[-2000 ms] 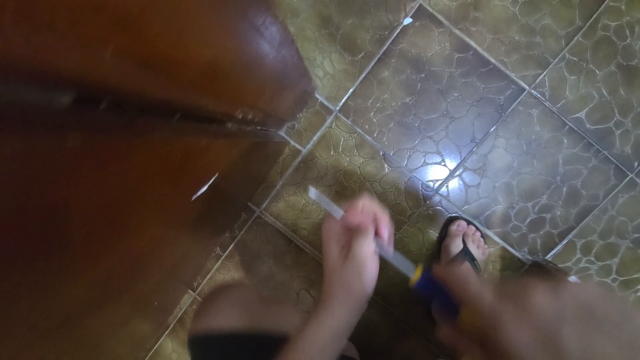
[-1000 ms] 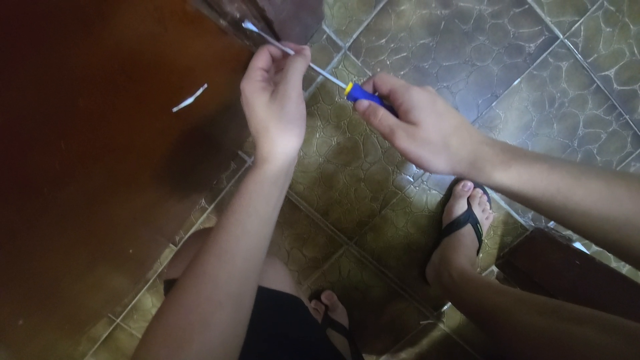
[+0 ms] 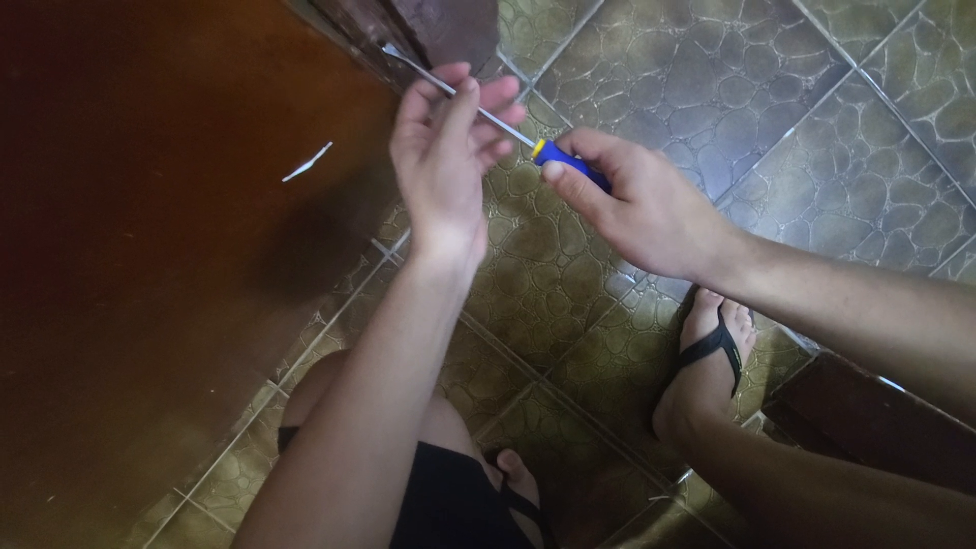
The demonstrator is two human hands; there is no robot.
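Observation:
My right hand (image 3: 648, 206) is closed round the blue handle of a flat-blade screwdriver (image 3: 505, 123) with a yellow collar. The metal shaft runs up and left across my left hand (image 3: 442, 152), lying between its thumb and fingers, with the other fingers loosely spread. The flat tip reaches past my left fingers to the dark edge of a brown wooden door or panel (image 3: 191, 267); whether it touches the edge I cannot tell.
A thin white sliver (image 3: 307, 162) shows against the brown panel. Stone-patterned floor tiles (image 3: 534, 282) lie below. My foot in a black flip-flop (image 3: 713, 343) stands at the right, beside a dark brown wooden piece (image 3: 877, 427). Part of my other foot (image 3: 522, 473) shows lower down.
Both hands have moved up toward the panel's edge with the screwdriver since the first frame. Since the second, the left fingers have spread. The view shifted between the first two frames.

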